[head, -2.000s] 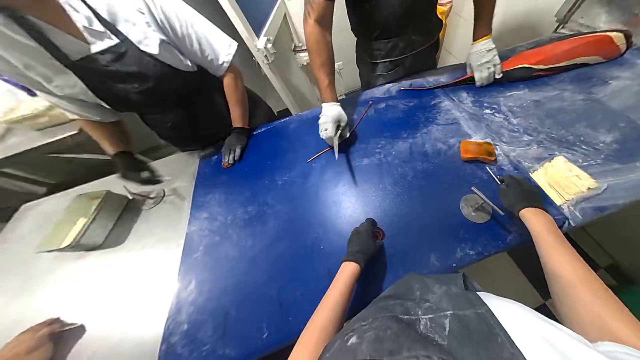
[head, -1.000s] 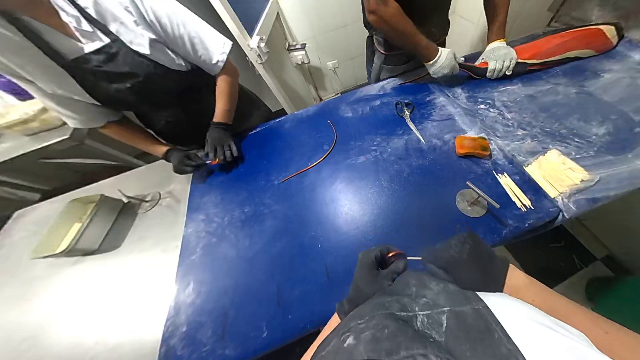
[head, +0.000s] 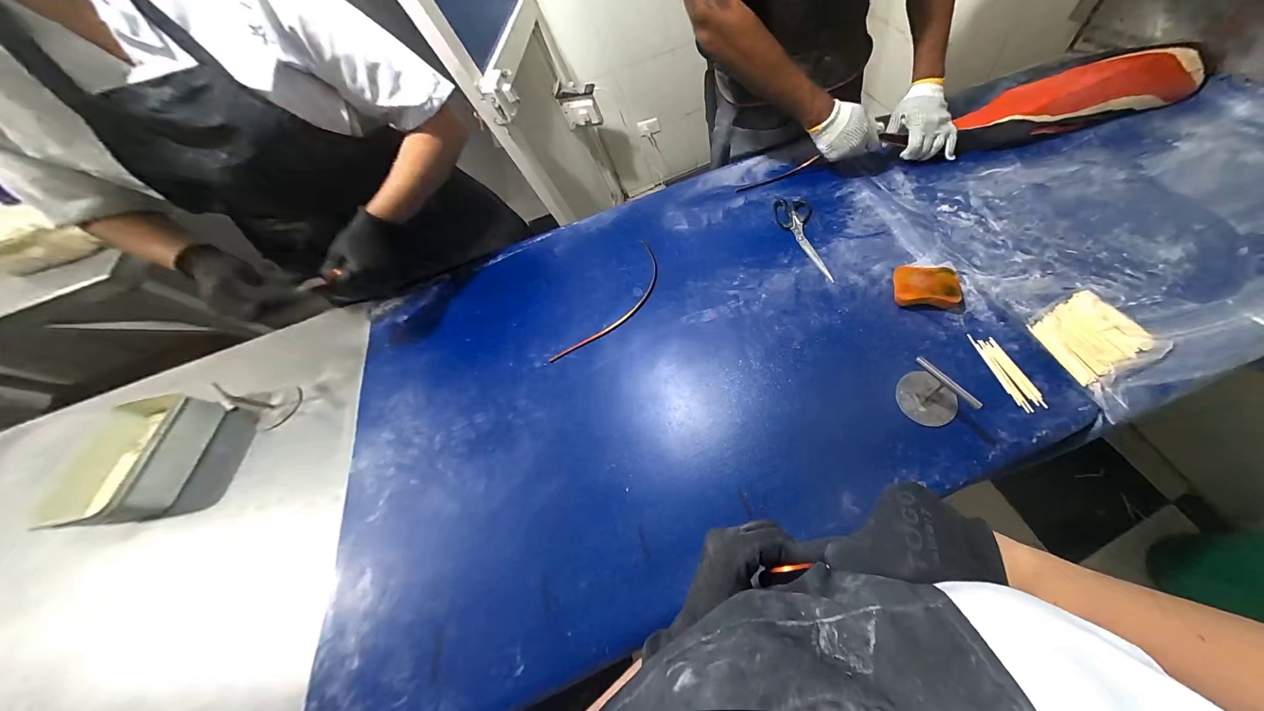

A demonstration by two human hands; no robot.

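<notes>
Close to my apron, my left hand (head: 736, 573) in a black glove has its fingers closed around a small orange-red piece (head: 790, 569), partly hidden by the fingers. My right hand (head: 913, 538), also black-gloved, meets it from the right; its fingertips are hidden behind the glove and apron. Farther up the blue table lie a thin curved dark and orange strand (head: 632, 311) and black-handled scissors (head: 805, 237). Toward the right are a metal disc with a stem (head: 926, 398), a short rod (head: 950, 383), several thin pale sticks (head: 1007, 373) and an orange block (head: 927, 286).
A bundle of pale sticks (head: 1091, 336) lies on plastic at the right. Across the table, a person in white gloves (head: 923, 120) handles the tapered end of a long red and black roll (head: 1076, 99). Another person's black gloves (head: 360, 257) are at upper left, near a metal tray (head: 148, 464).
My right hand has moved from beside the pale sticks to meet my left hand near my apron. The white-gloved person has let go of the scissors and now pulls out a thin strand at the roll's end.
</notes>
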